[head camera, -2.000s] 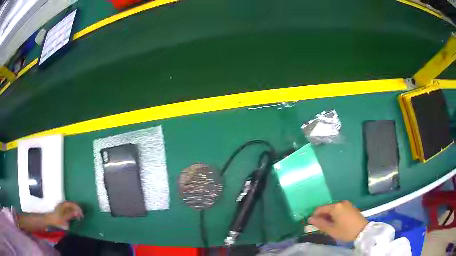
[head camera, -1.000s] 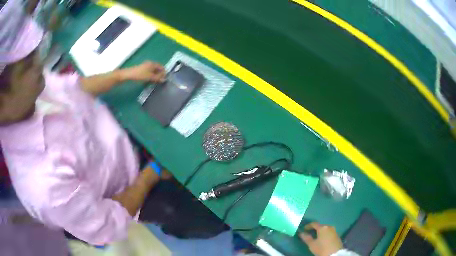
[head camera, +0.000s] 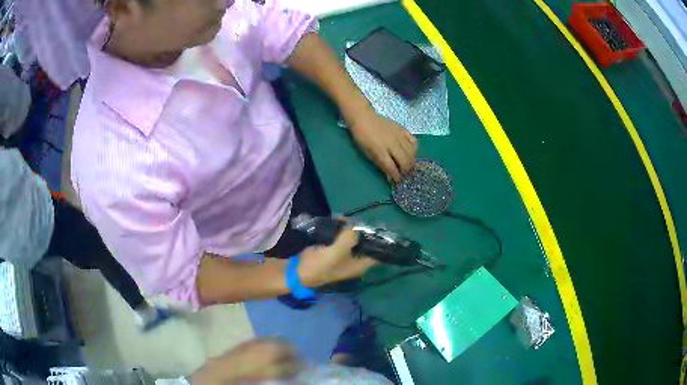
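A dark phone housing (head camera: 395, 62) lies on the silvery mat (head camera: 392, 109). Another person in a pink striped shirt (head camera: 173, 150) grips the black electric screwdriver (head camera: 388, 247) in one hand, its bit pointing toward the green box (head camera: 468, 313). That person's other hand reaches to the round dish (head camera: 423, 188) of tiny glittering screws. One of my hands, seemingly my right hand (head camera: 248, 365), is low at the bottom edge, blurred, with a pale sleeve; I cannot make out its fingers or anything in them. My left hand is not in view.
A crinkled clear bag (head camera: 532, 322) lies beside the green box. Black cable (head camera: 493, 233) loops across the worktop. A yellow strip (head camera: 512, 162) borders the dark green belt. A red bin (head camera: 605, 34) stands beyond it. A white slab (head camera: 339, 6) is cut off at the top.
The view has swung left. The other person has picked up the screwdriver and moved a hand from the housing to the dish. The housing lies differently on the mat. My hand has moved left, away from the green box.
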